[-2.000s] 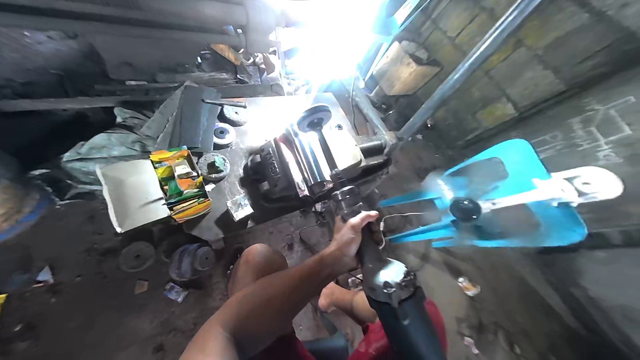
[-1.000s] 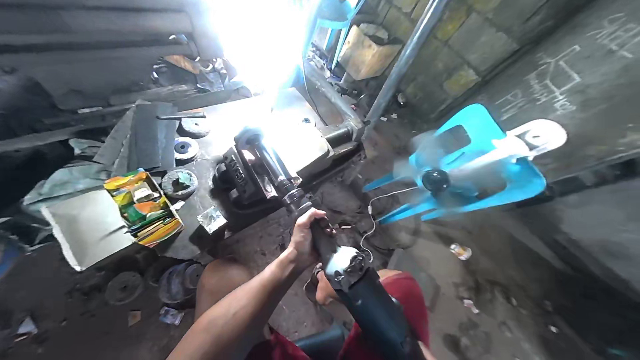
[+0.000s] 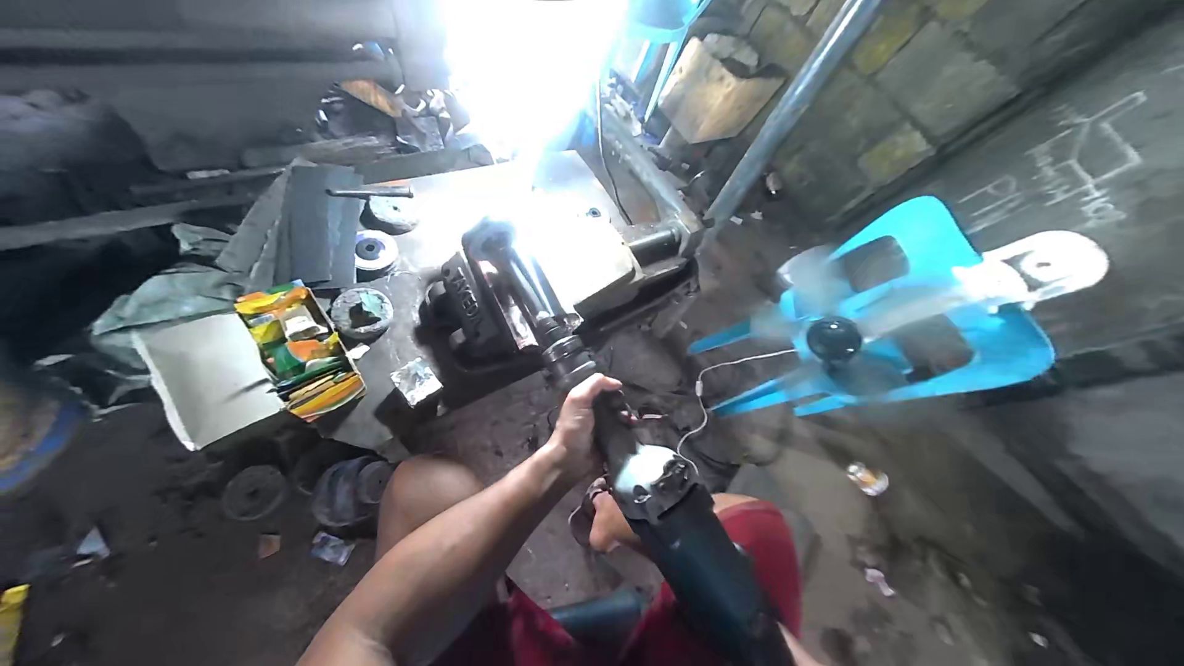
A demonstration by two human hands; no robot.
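My left hand (image 3: 583, 421) is wrapped around the dark neck of a long black power tool (image 3: 703, 564) with a bare metal housing. In line with this neck, a ribbed collar and a shiny metal cylinder (image 3: 532, 277) extend over a dark bench vise (image 3: 476, 310) with raised lettering. Bright glare hides the cylinder's far end. Only a sliver of skin shows beside the tool's rear at the bottom edge; my right hand's grip cannot be made out. Left of the vise lie abrasive discs (image 3: 375, 252) and an open box of colourful packets (image 3: 301, 350).
A blue plastic chair (image 3: 1004, 347) stands at right, with a fan (image 3: 834, 340) whose blades are blurred in front of it. A white cord (image 3: 700, 393) runs from the fan. Dark sheets (image 3: 319, 222) lie at left; a metal pipe (image 3: 795, 116) slants at upper right.
The cylinder and tool now slant more to the upper left across the vise. A round wheel seen at the cylinder's far end two seconds ago is lost in glare. My left hand keeps its hold.
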